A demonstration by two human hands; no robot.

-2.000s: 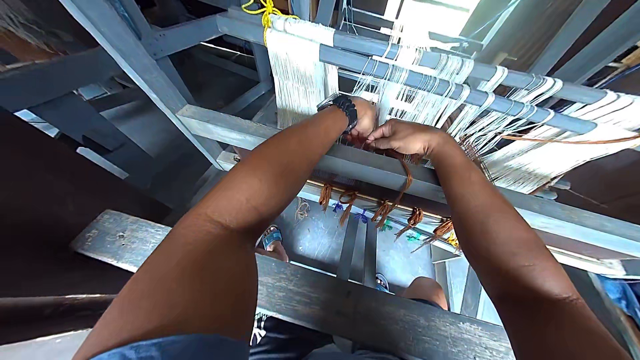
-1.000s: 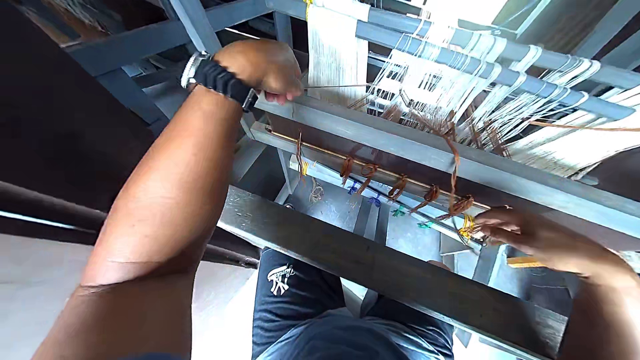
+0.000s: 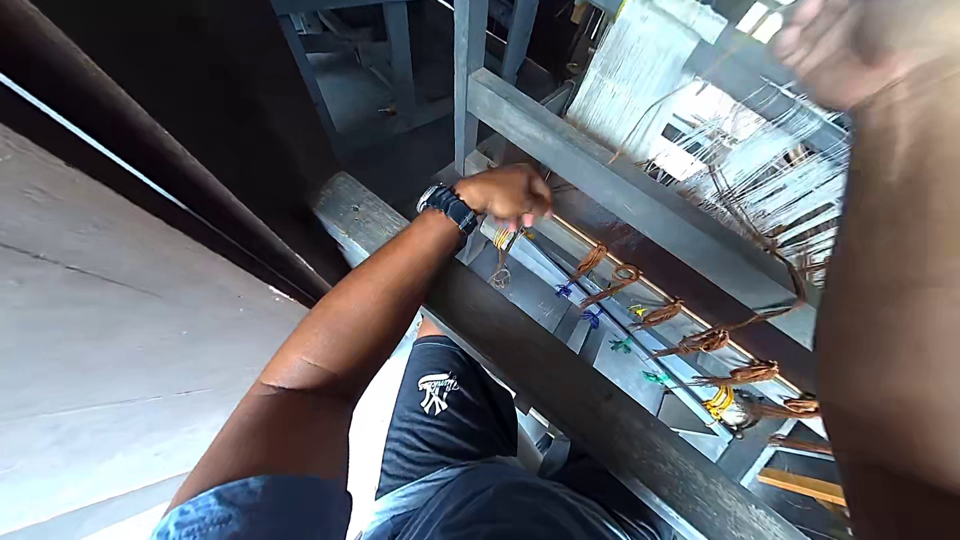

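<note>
My left hand (image 3: 510,196), with a dark-banded watch at its wrist, is over the left end of a thin wooden rod (image 3: 581,234) on a loom. Its fingers are curled near brown threads; whether they hold any cannot be told. My right hand (image 3: 840,56) is raised at the top right, blurred, above the white warp threads (image 3: 634,71); its grip is unclear. Several knotted brown thread bundles (image 3: 661,313) line the rod. A loose brown strand (image 3: 796,281) hangs across the loom's grey beam (image 3: 645,199). Yellow ties (image 3: 720,403) wrap the lower bar near its right end.
A broad worn wooden beam (image 3: 555,360) crosses in front of my lap. A pale wooden surface (image 3: 135,322) lies at the left, beside a dark panel. Grey loom posts (image 3: 470,90) stand beyond my left hand. A yellowish wooden piece (image 3: 802,486) is at the lower right.
My right hand has risen from the yellow ties at the rod's right end to above the warp. My left hand has come down from the grey beam to the rod's left end. The view has turned left.
</note>
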